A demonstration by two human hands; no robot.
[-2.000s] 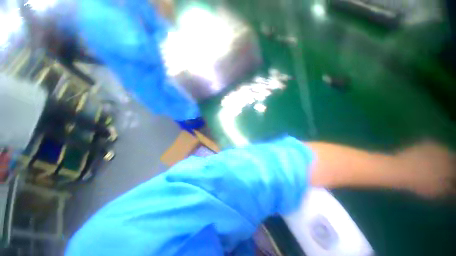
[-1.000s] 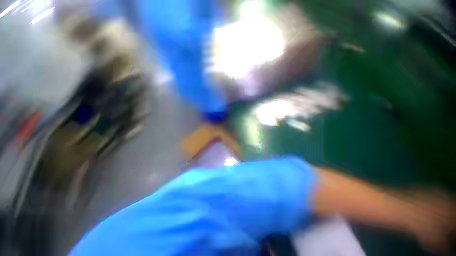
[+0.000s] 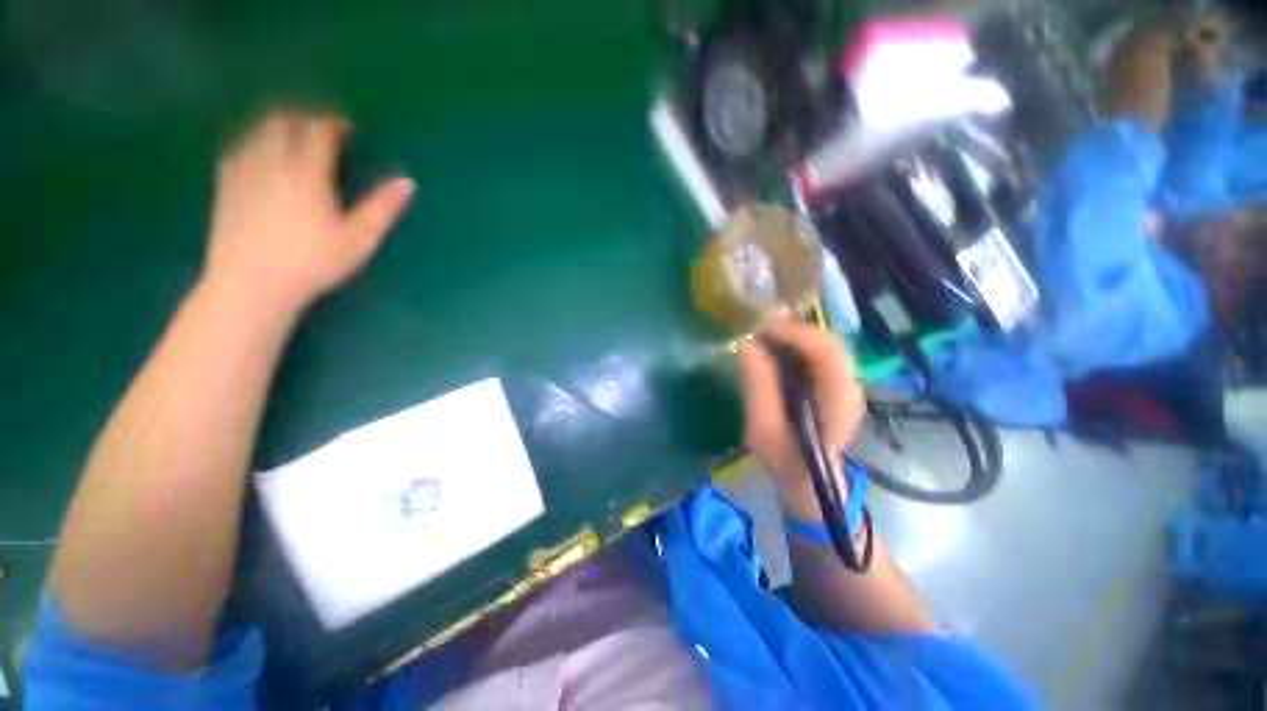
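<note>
My right hand (image 3: 806, 396) is closed around the black handle of a soldering iron (image 3: 803, 403), its cable curving down past the blue wrist band. The iron's tip end is at a round tan-yellow pot (image 3: 716, 285) with silvery contents; blur hides whether it touches. My left hand (image 3: 285, 202) is held over the green bench, palm down, fingers apart, holding nothing. A white foam pad (image 3: 334, 507) lies near the bench's front edge, with a small greyish round part (image 3: 418, 502) on it.
The green bench (image 3: 459, 84) has a worn yellowish front edge. Black bulky equipment (image 3: 734, 97) stands behind the pot. A pink-and-white item (image 3: 910, 77) and dark objects are at the right. Black cable (image 3: 973, 479) loops off the right edge. Another person's blue sleeve (image 3: 1119, 250) is at the far right.
The view has swung from the left side with the floor box and another worker to the bench front. My right hand with the iron, the pad and the pot have come into view.
</note>
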